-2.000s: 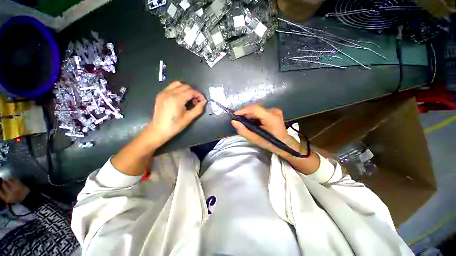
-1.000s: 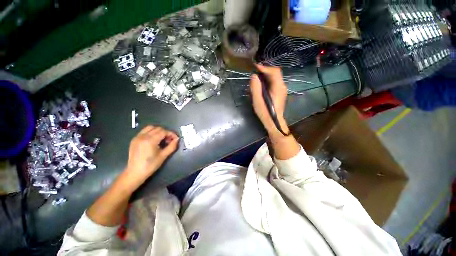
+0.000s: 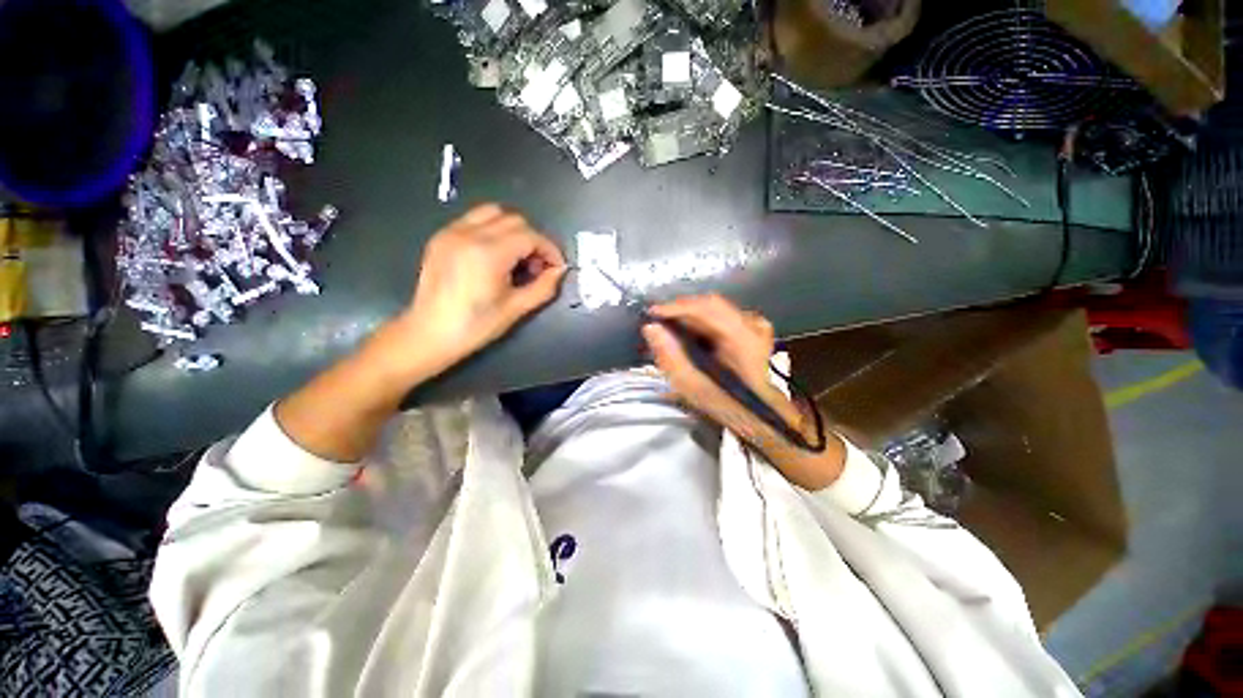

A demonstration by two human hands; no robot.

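A small white-silver board (image 3: pixel 596 267) lies on the dark bench mat between my hands. My right hand (image 3: pixel 723 360) holds a black pen-like tool, possibly a soldering iron (image 3: pixel 743 391), its thin tip reaching the board. The tool's dark cord loops by my wrist. My left hand (image 3: pixel 480 284) is at the board's left side, thumb and forefinger pinched together; what may be thin solder wire between them is too small to tell. One narrow whitish strip part (image 3: pixel 447 173) lies alone above my left hand.
A loose pile of strip parts (image 3: pixel 225 205) is at left beside a purple-rimmed drum (image 3: pixel 71 102). A large pile of metal-and-clear assemblies (image 3: pixel 620 75) is beyond the board. Thin silver rods (image 3: pixel 907 150) lie at right. An open cardboard box (image 3: pixel 1022 450) is right of my lap.
A second ago my right hand was raised with the tool near the brown ring beyond the bench mat; now it is back at the board with the tip down. My left hand stays beside the board.
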